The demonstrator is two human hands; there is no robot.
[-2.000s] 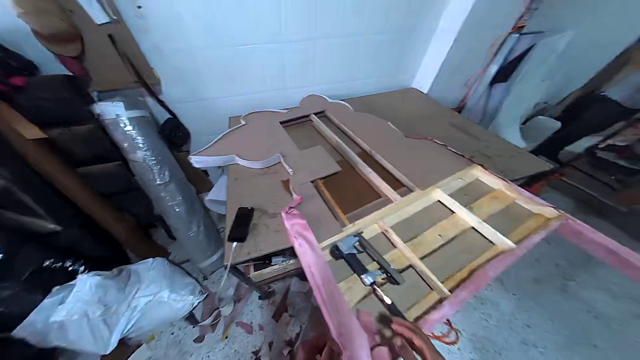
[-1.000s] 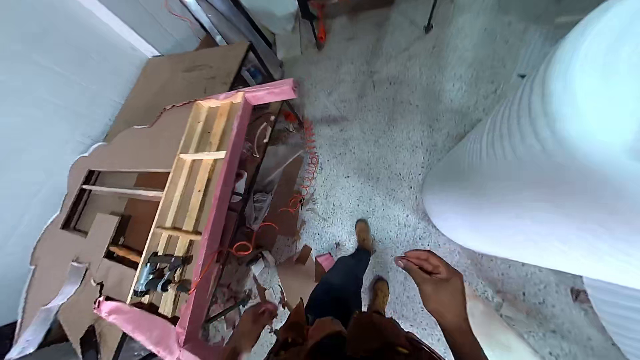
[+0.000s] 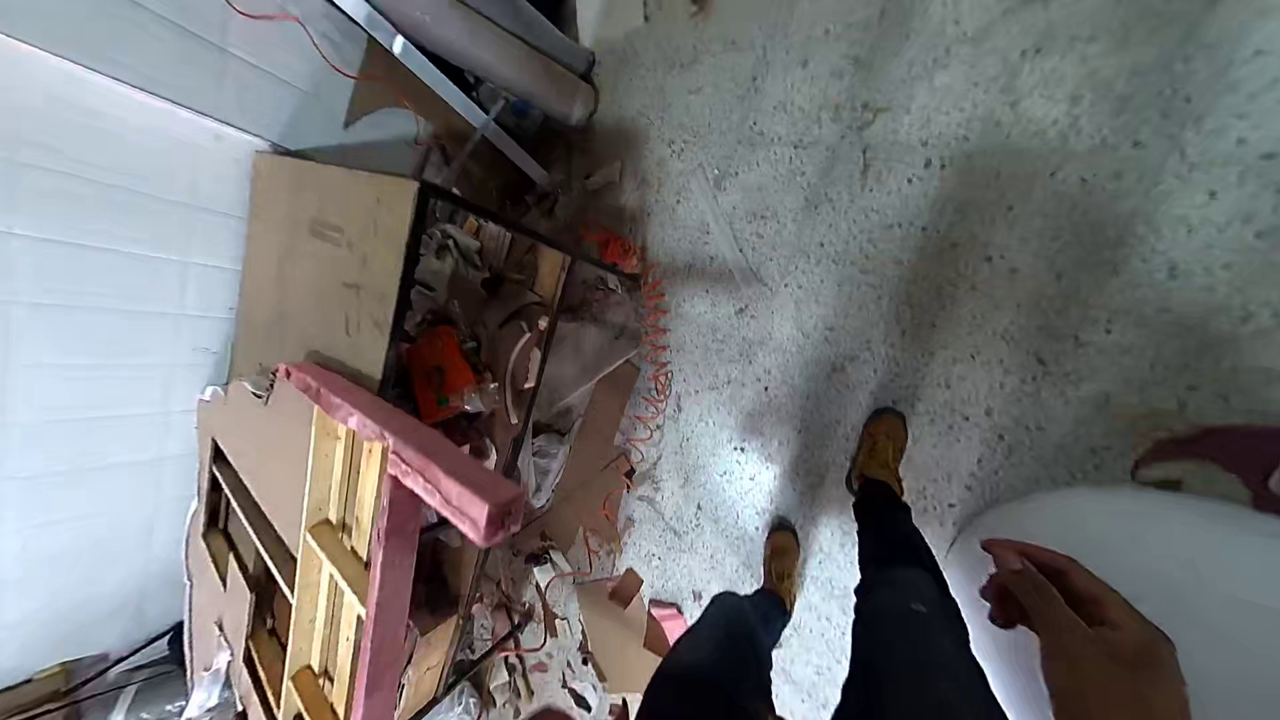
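My right hand is at the lower right, fingers loosely curled, nothing visible in it, above a large white roll. Of my left hand only a sliver shows at the bottom edge; its fingers are hidden. To the left lies a wooden slatted frame with pink fabric-covered rails, one end jutting out past the table edge. The frame rests against a brown shaped panel with cut openings.
A board-topped table stands by the white wall, with scraps and an orange bag on its lower level. A coiled orange hose and cardboard offcuts lie on the speckled floor, left of my boots.
The view has swung far to the right and down, away from the frame. My hands were at the pink fabric two seconds ago and are now away from it; the left has nearly left view.
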